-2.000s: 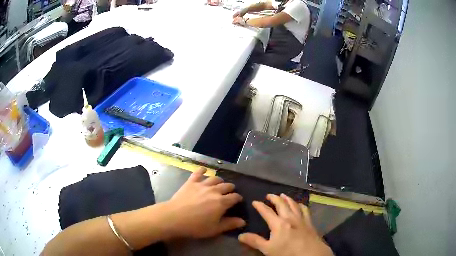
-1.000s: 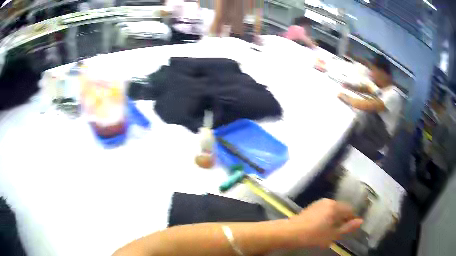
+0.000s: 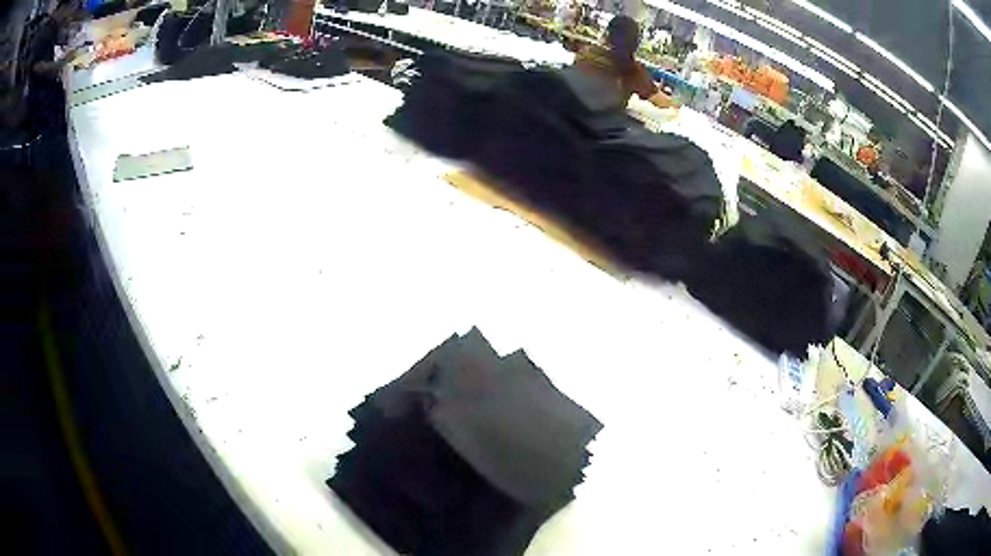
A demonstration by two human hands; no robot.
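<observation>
A fanned stack of black cut fabric pieces (image 3: 478,434) lies on the white table (image 3: 272,293), nearest in front of me at the bottom middle. Its edges are staggered and zigzag on both sides. Neither of my hands is in the picture. The pressing bar and its bed are out of view.
A long black fabric heap (image 3: 576,152) lies along the table's far side. A grey-green rectangle (image 3: 152,164) lies far left. A bag with orange-red contents (image 3: 897,489) and coiled cord (image 3: 831,445) are at the right. A person (image 3: 617,65) is beyond the heap.
The view has swung left, away from the press, blue tray and bottle to the fanned stack. My hands, both on the black piece two seconds ago, have left the picture.
</observation>
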